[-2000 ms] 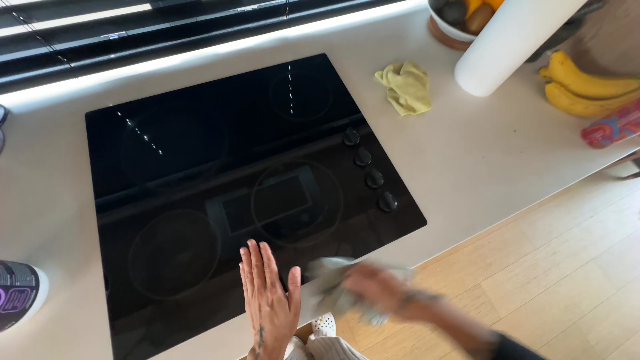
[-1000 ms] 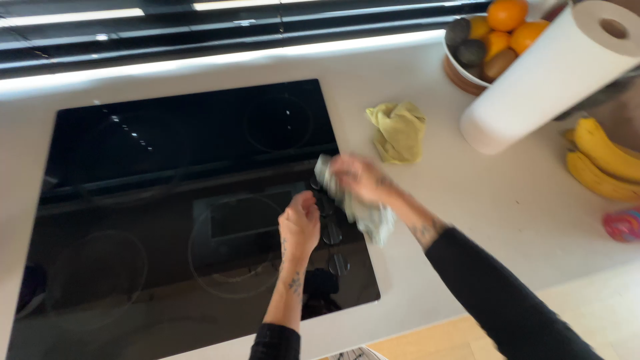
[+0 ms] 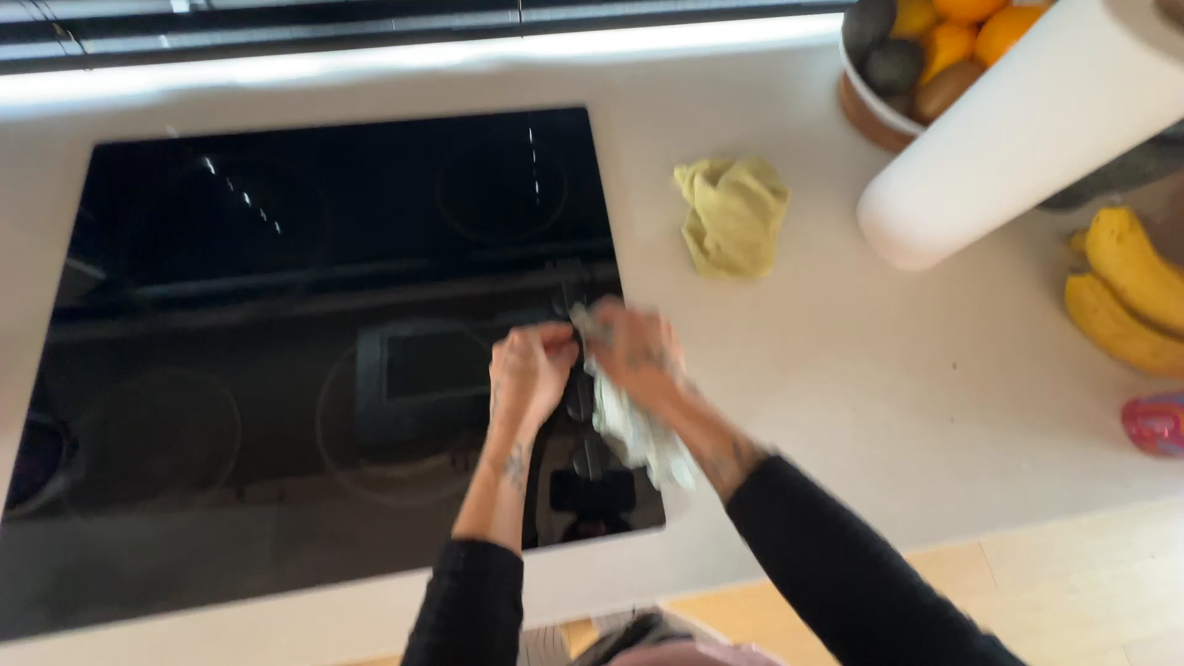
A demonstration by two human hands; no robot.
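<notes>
A black glass cooktop [image 3: 305,277] is set in the pale countertop, with several black control knobs [image 3: 589,458] along its right side. My right hand [image 3: 640,350] grips a pale cloth [image 3: 638,430] over the knobs, and the cloth hangs down across the cooktop's right edge. Close to its left, my left hand [image 3: 535,365] is curled with the fingertips at a knob; whether it pinches the knob or a bit of cloth cannot be made out. The upper knobs are partly hidden by both hands. A crumpled yellow cloth [image 3: 737,217] lies on the counter beyond my right hand.
A paper towel roll [image 3: 1008,139] stands at the right, before a bowl [image 3: 865,106] of fruit. Bananas [image 3: 1124,296] and a pink-red item [image 3: 1154,424] lie at the far right. Window blinds [image 3: 370,23] run behind the counter.
Two seconds ago my left hand lay flat at the cooktop's front edge; it is now curled by the knobs. My right hand has carried the pale cloth from the front edge to the knobs.
</notes>
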